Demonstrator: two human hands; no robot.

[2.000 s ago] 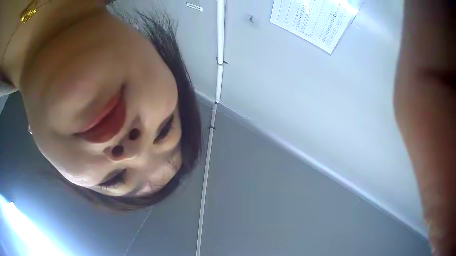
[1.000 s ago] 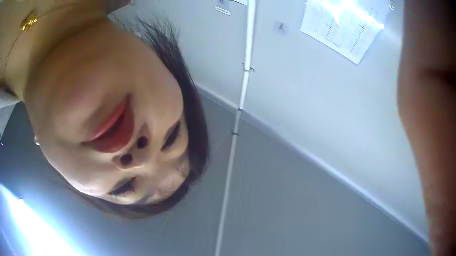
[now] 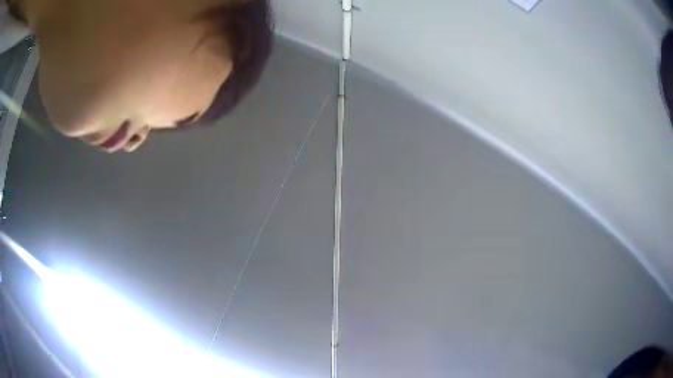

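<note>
The camera faces up from below, so the picture shows a ceiling and a person. The person's head (image 3: 140,74) is at the upper left, upside down and turned to the side, with dark hair. No hand of the wearer can be made out. A dark blurred shape (image 3: 666,74) is cut off by the right edge, and another dark shape (image 3: 640,365) is at the bottom right corner. I cannot tell what they are.
A grey ceiling (image 3: 443,221) fills most of the view. A thin white pipe (image 3: 339,184) runs along it. A pale wall (image 3: 516,81) curves along the upper right, with the corner of a white sheet (image 3: 525,3). A bright light (image 3: 111,325) glares at the lower left.
The person's head has shifted up and turned to the side. The wall sheet has moved almost out at the top. The large brown blurred shape at the right has gone. More ceiling and glare show.
</note>
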